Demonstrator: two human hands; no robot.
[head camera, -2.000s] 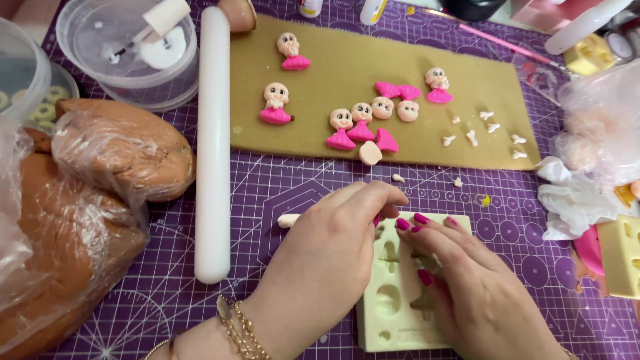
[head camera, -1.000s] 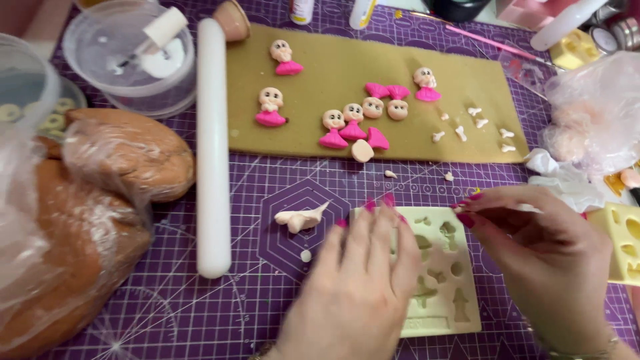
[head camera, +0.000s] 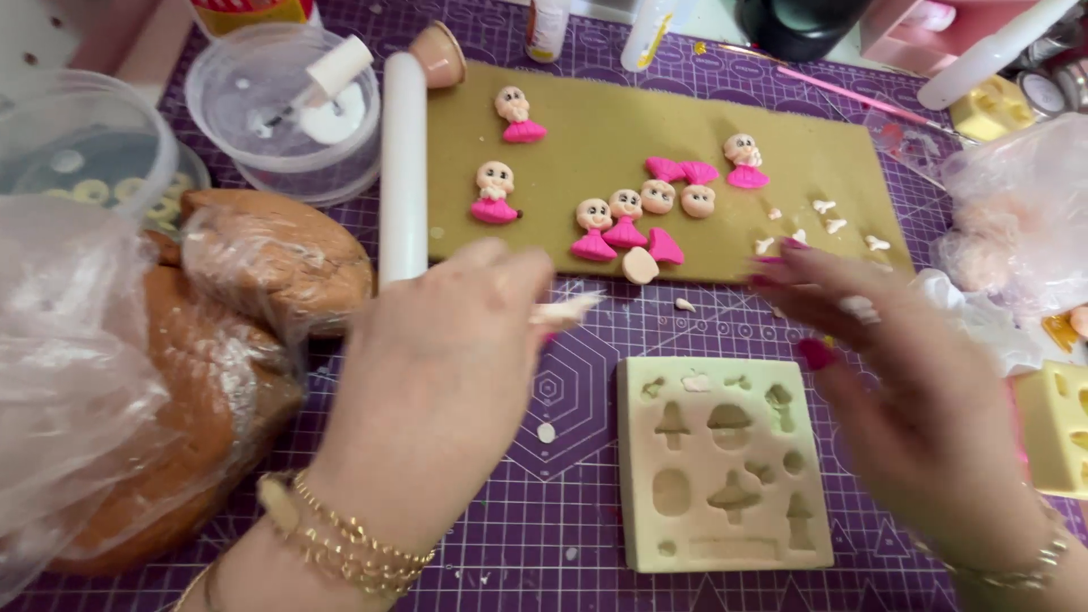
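Observation:
Between the fingers of my left hand is a piece of pale clay, its pointed end sticking out to the right. My right hand hovers at the olive board's lower right edge, fingers spread and blurred; whether it holds anything is unclear. Small pale clay pieces lie just beyond its fingertips. A cream silicone mold with figure-shaped cavities rests on the purple cutting mat between and below the hands; one top cavity has pale clay in it. Small doll figures with pink skirts stand or lie on the board.
A white rolling pin lies along the left edge of the olive board. Plastic-wrapped brown clay and clear tubs sit left. At right are bagged pale clay and another mold. Bottles stand behind.
My left hand has left the mold and taken hold of the pale clay that lay on the mat. My right hand has moved off the mold's upper right to beside the board's small pieces.

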